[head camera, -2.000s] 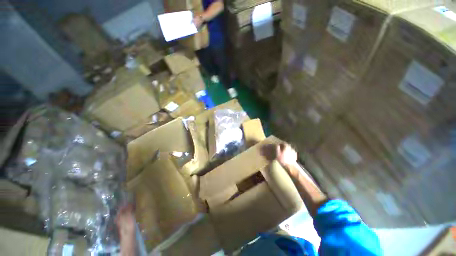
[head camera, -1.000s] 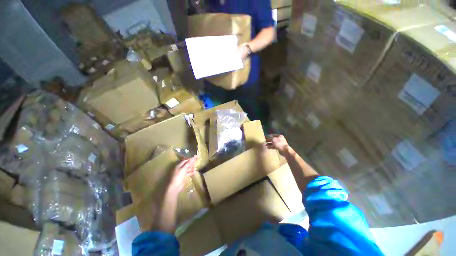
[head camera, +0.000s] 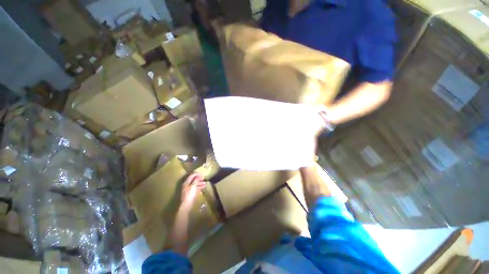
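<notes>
Open cartons with raised flaps (head camera: 257, 190) stand right in front of me. My left hand (head camera: 194, 184) lies at the flap edge of the left open carton (head camera: 161, 187), fingers loosely bent; I cannot tell if it grips the flap. My right forearm reaches up to the far side of the right carton, and my right hand is hidden behind a white sheet. The white sheet (head camera: 260, 134) is held by another person's hand over the cartons and looks blank. That person also carries a kraft-paper-wrapped package (head camera: 279, 64) under the arm.
A person in a dark blue shirt (head camera: 343, 32) stands across the cartons. Stretch-wrapped goods (head camera: 59, 187) are at the left. Tall stacked cartons with white labels (head camera: 402, 134) line the right. More cartons (head camera: 115, 96) lie at the back left. A brown flap with an orange spot (head camera: 447, 251) is at bottom right.
The other person has come closer, and the sheet and package have moved right and toward me, covering my right hand. My left hand, low at the left earlier, is now at the flap edge.
</notes>
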